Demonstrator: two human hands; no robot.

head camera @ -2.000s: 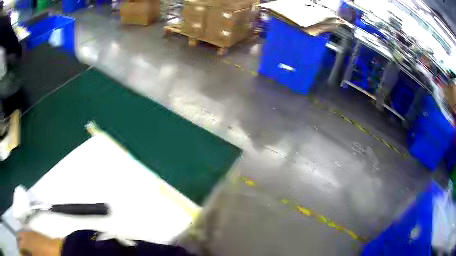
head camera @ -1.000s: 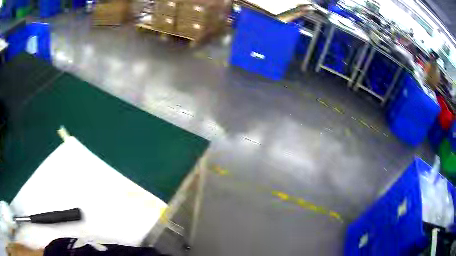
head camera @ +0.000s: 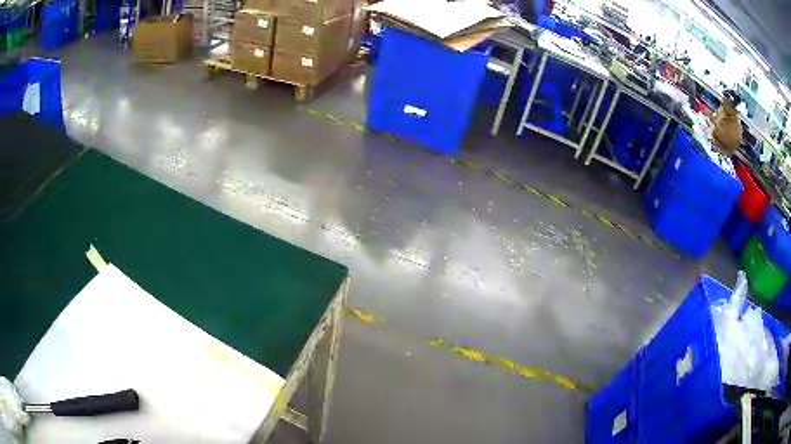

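Observation:
A mallet (head camera: pixel 94 403) with a black grip, a metal shaft and a whitish head lies on the white mat (head camera: pixel 156 347) at the lower left. Its head is cut by the left edge. The mat is taped at its corners to the green-topped bench (head camera: pixel 217 260). A small dark shape shows at the bottom edge below the mallet; I cannot tell what it is. Neither of my hands is in view.
Blue bins (head camera: pixel 668 364) stand at the lower right, one holding clear plastic bags. Another blue bin (head camera: pixel 425 91) stands across the grey floor, near stacked cartons (head camera: pixel 290 43) on a pallet and white-framed tables. A person sits far right. Yellow tape lines mark the floor.
The view has swung to the right, so the bench and mallet sit further left. The hand and dark sleeve at the bottom left have left the picture, except perhaps a small dark bit.

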